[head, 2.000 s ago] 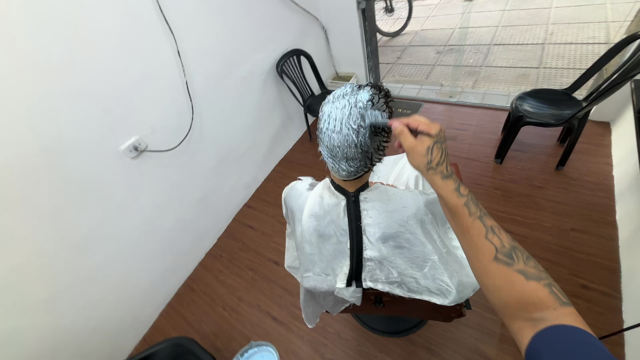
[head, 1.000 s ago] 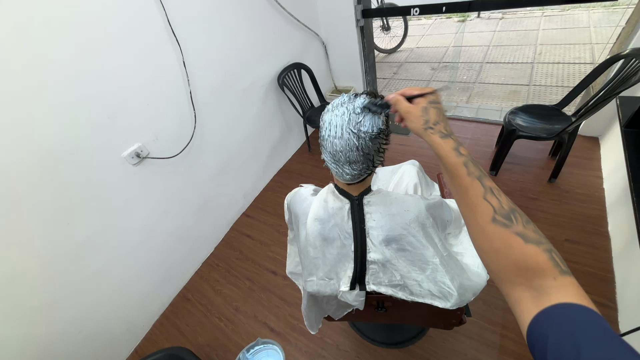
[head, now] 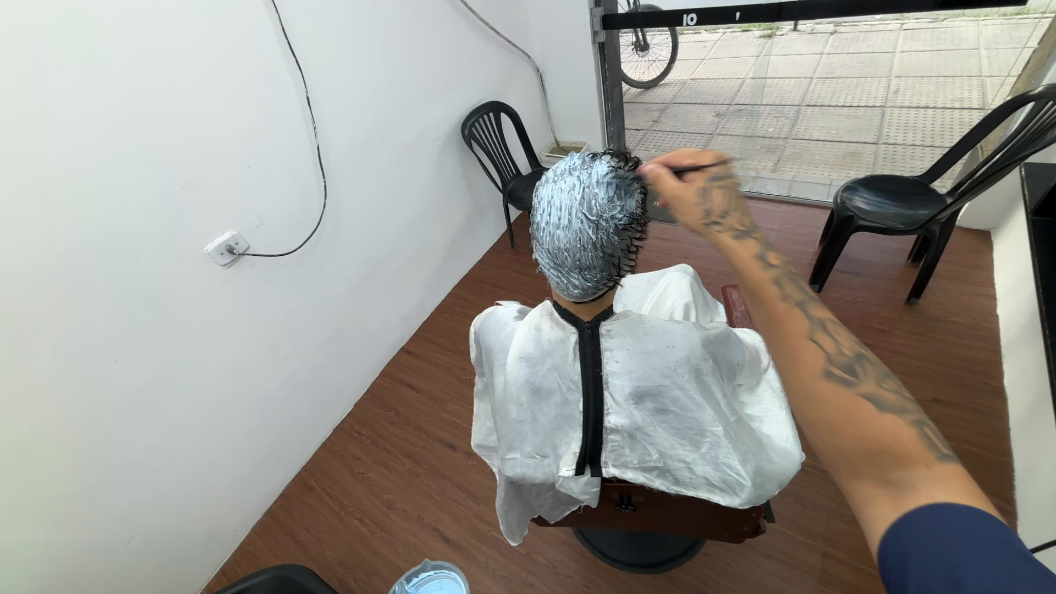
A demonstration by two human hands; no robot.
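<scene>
My right hand [head: 683, 183] is closed around a dark-handled tint brush [head: 700, 167], its head against the upper right side of a seated person's hair [head: 587, 223]. Thick pale-blue cream coats most of that hair; dark strands show along the right edge. The person faces away from me under a white cape [head: 685, 396] with a black strip down the back. A bowl of pale-blue cream [head: 431, 579] is partly visible at the bottom edge. My left hand is out of view, so whether it holds the bowl cannot be told.
A black plastic chair [head: 518, 188] stands by the white wall beyond the person, another [head: 893, 202] at the right. The salon chair's brown seat back [head: 660, 513] shows below the cape. A cable runs to a wall socket [head: 226, 247]. Behind a glass front lies tiled pavement.
The brush has moved from the right side of the head, where it was two seconds ago, to higher up by the crown. My right hand has kept hold of it.
</scene>
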